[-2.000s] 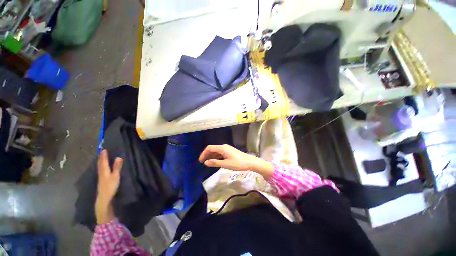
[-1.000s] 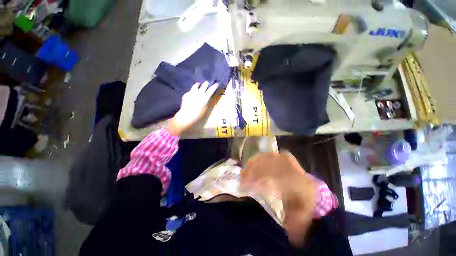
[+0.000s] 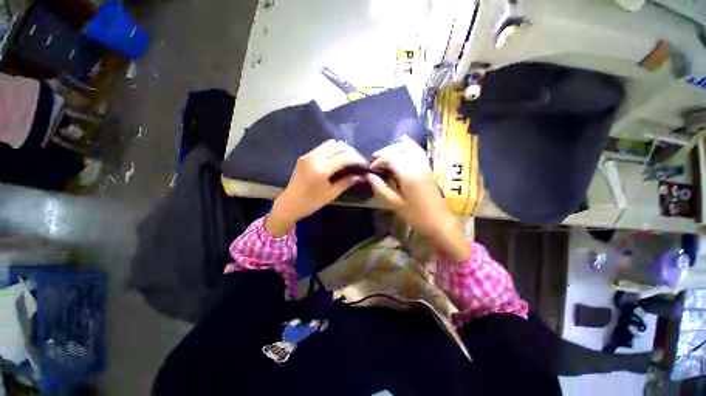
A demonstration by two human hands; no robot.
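Observation:
A dark navy fabric panel (image 3: 282, 145) lies on the pale machine table (image 3: 290, 54), its near edge bunched at the table's front edge. My left hand (image 3: 321, 179) and my right hand (image 3: 402, 174) pinch this edge between thumbs and fingers, close together. The part between the fingertips is mostly hidden. A second dark fabric pile (image 3: 542, 139) lies to the right, beside the needle area under the machine arm.
Scissors (image 3: 350, 87) lie behind the panel. Yellow tape (image 3: 457, 166) marked PIT runs by the needle area. A dark cloth heap (image 3: 182, 240) hangs left of me. The white sewing machine (image 3: 580, 31) stands at the upper right. Blue crates stand at the left.
My right hand has risen from my lap to the panel, and my left hand has moved to its near edge. Both now grip it. The scissors have come into view. The camera view has shifted.

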